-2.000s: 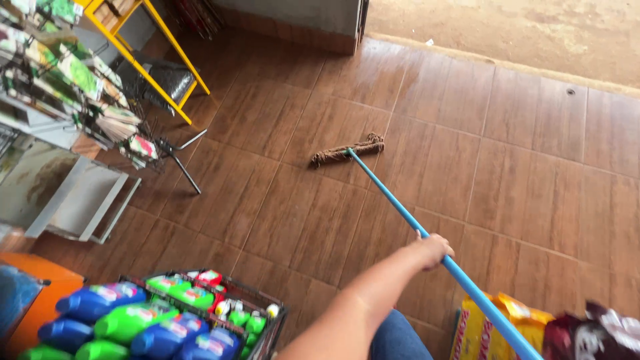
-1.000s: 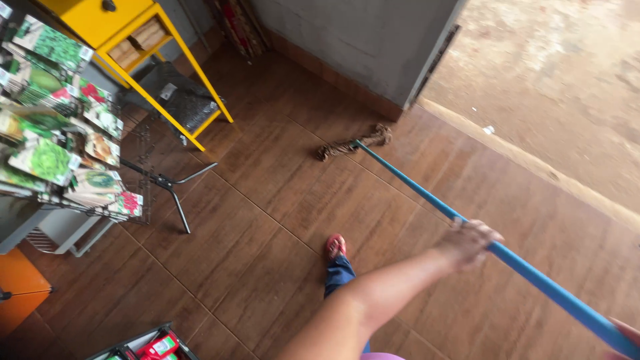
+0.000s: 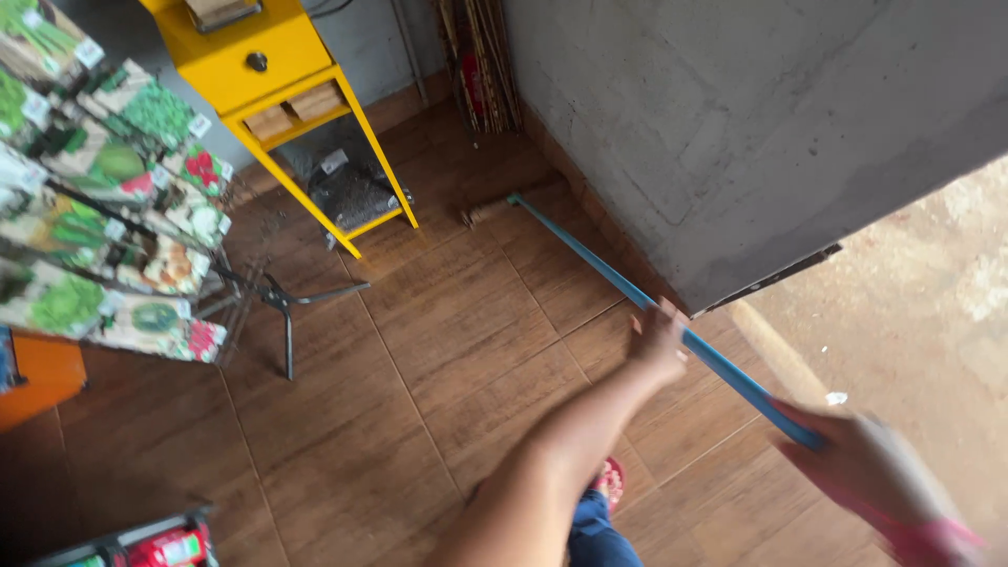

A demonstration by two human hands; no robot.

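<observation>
A long blue pole (image 3: 587,253) runs from the lower right up to a brown, cloth-like head (image 3: 487,211) on the wood-look tile floor, between the yellow stand and the gray wall. My left hand (image 3: 660,340) grips the pole around its middle, near the wall's corner. Close to the pole's near end is my right hand (image 3: 854,453), blurred, with its fingers around the pole. The head is blurred and lies in shadow.
A yellow stand (image 3: 244,67) with a drawer and a wire rack of seed packets (image 3: 118,165) on a black tripod foot (image 3: 287,303) stand at left. The gray wall (image 3: 709,142) ends at a doorway. Bundled sticks (image 3: 492,71) lean in the corner. A crate (image 3: 118,543) sits lower left.
The view has turned left toward the corner. The pole's head has moved from the open floor, past the wall's end, to beside the yellow stand. My right hand has come fully into view.
</observation>
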